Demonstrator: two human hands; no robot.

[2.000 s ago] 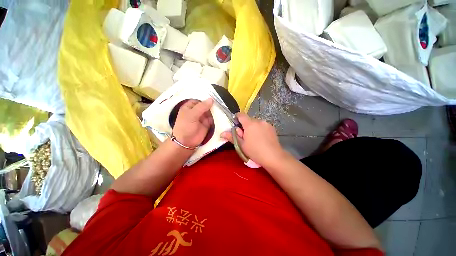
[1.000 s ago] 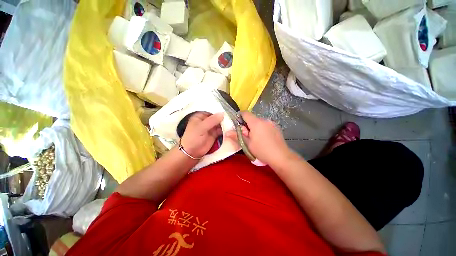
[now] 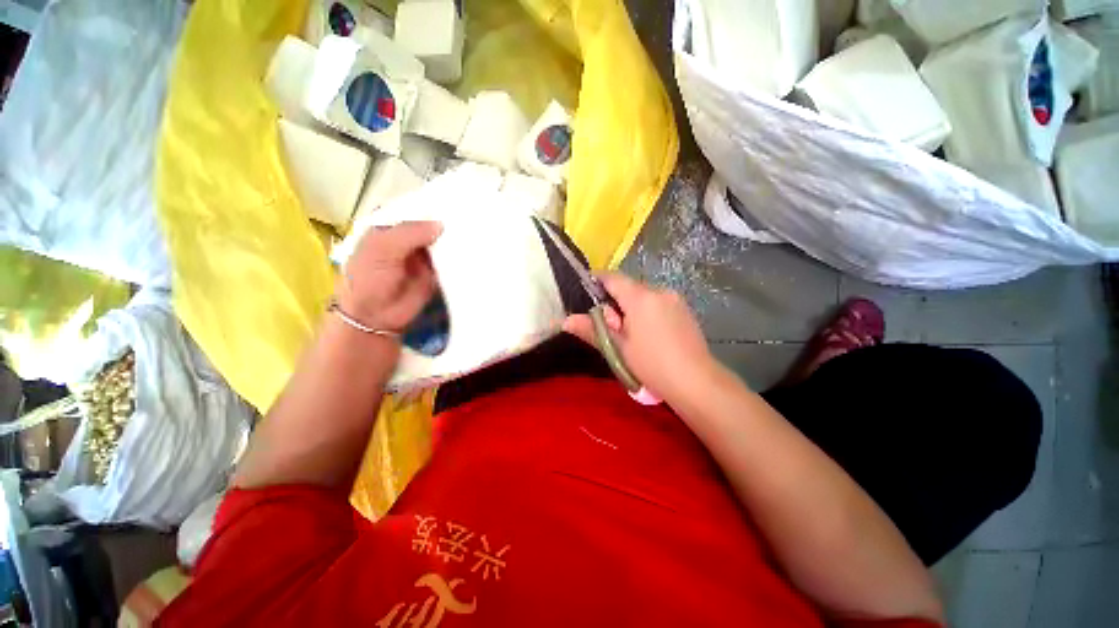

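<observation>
A white square piece [image 3: 497, 282] is at my lap in front of the yellow sack, overexposed in part. A dark blue round emblem [image 3: 428, 326] shows at its lower left, partly covered by my left hand. My left hand [image 3: 390, 276] grips the piece at its left edge, fingers bent over it. My right hand [image 3: 650, 329] holds the scissors [image 3: 606, 334] by the handles at the piece's right edge. The blades point up and left; whether they are parted is unclear.
A yellow sack [image 3: 227, 209] ahead holds white blocks [image 3: 323, 172]. A white sack [image 3: 884, 221] at the right holds more. Pale clippings [image 3: 693, 252] lie on grey floor between them. A small sack [image 3: 160, 423] of beige lumps stands at the left. A pink shoe [image 3: 849, 329] shows.
My left hand has moved left with its grip on the piece. The piece has shifted and turned, showing a wide plain white area, with the emblem lower left. My right hand has moved slightly right with the scissors.
</observation>
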